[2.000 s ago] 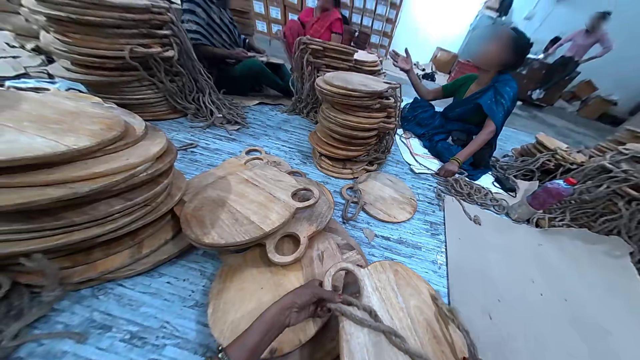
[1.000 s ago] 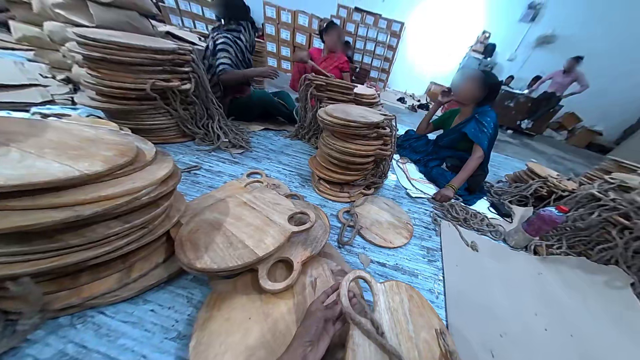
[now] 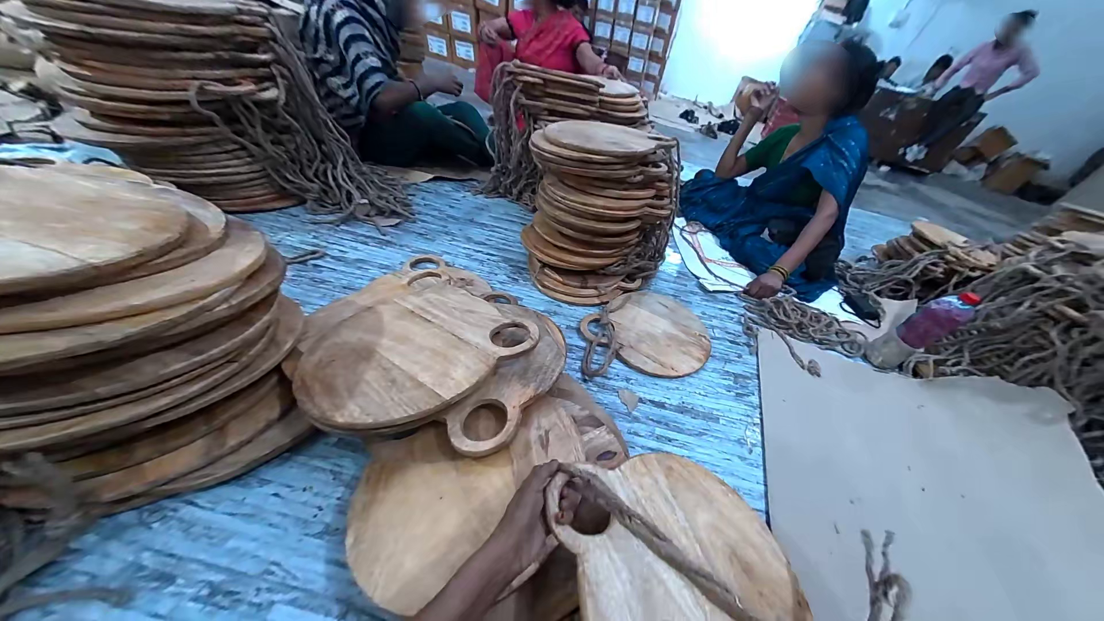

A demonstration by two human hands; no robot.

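Note:
My left hand (image 3: 526, 516) grips the ring handle of a round wooden board (image 3: 690, 526) at the lower centre. Its fingertips curl through the ring, by a twisted brown rope (image 3: 651, 539) that runs from the handle across the board's face. That board leans over other round boards (image 3: 431, 504) lying on the floor. Just beyond my hand, a pile of boards with ring handles (image 3: 405, 354) lies loosely overlapped. A smaller round board (image 3: 662, 335) with a rope loop (image 3: 600, 341) lies apart from it. My right hand is out of view.
A tall stack of large boards (image 3: 129, 345) stands at left, with more stacks (image 3: 595, 207) behind. Several people sit on the floor; a person in blue (image 3: 789, 185) is nearest. Cardboard (image 3: 914, 466), a bottle (image 3: 938, 319) and a rope heap (image 3: 1035, 319) are at right.
My left hand has shifted from beside the board's ring onto it. The rope, looped over the ring a second ago, now stretches across the board. The person in blue has brought a raised hand towards the face.

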